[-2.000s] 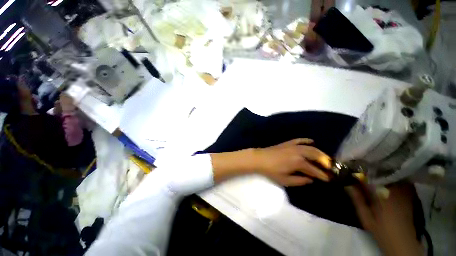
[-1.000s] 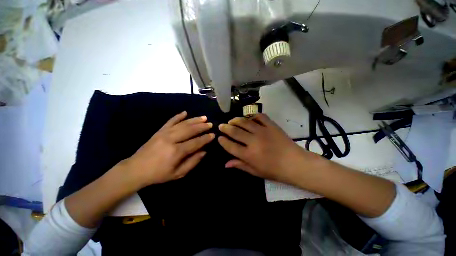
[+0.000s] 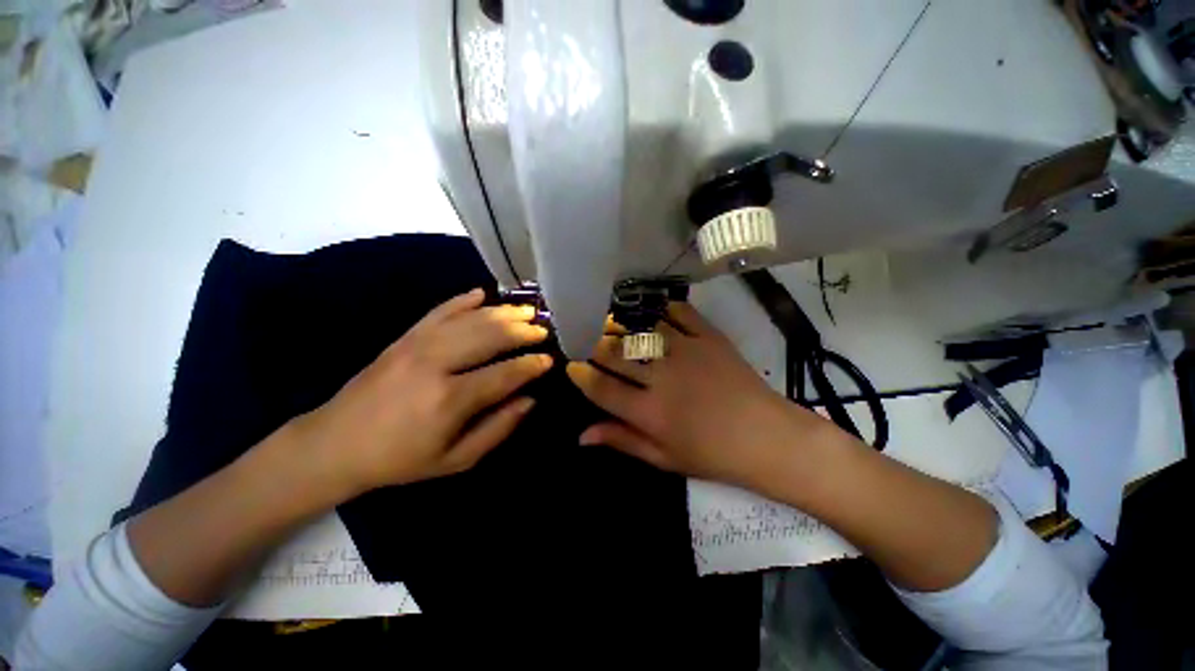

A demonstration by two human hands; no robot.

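A large black fabric panel (image 3: 302, 315) lies flat under the head of the white sewing machine (image 3: 839, 79) and hangs over the table's front edge. My left hand (image 3: 439, 393) lies flat on the cloth left of the needle area, fingers spread. My right hand (image 3: 682, 393) lies on the cloth to the right, its fingertips beside the left ones and partly behind the machine head and a cream ribbed knob (image 3: 644, 346). The needle and presser foot are hidden by the head. No tool shows in either hand.
Large black shears (image 3: 819, 367) lie right of my right hand. Slim metal snips (image 3: 1009, 422) lie farther right beside black strips and white paper (image 3: 1094, 406). A printed ruler (image 3: 760, 527) runs along the front edge. Pale scraps (image 3: 46, 118) are piled at the upper left.
The view has moved closer to the machine, and the head now covers part of my right fingers. Both hands remain flat on the cloth near the needle area, with little shift between them.
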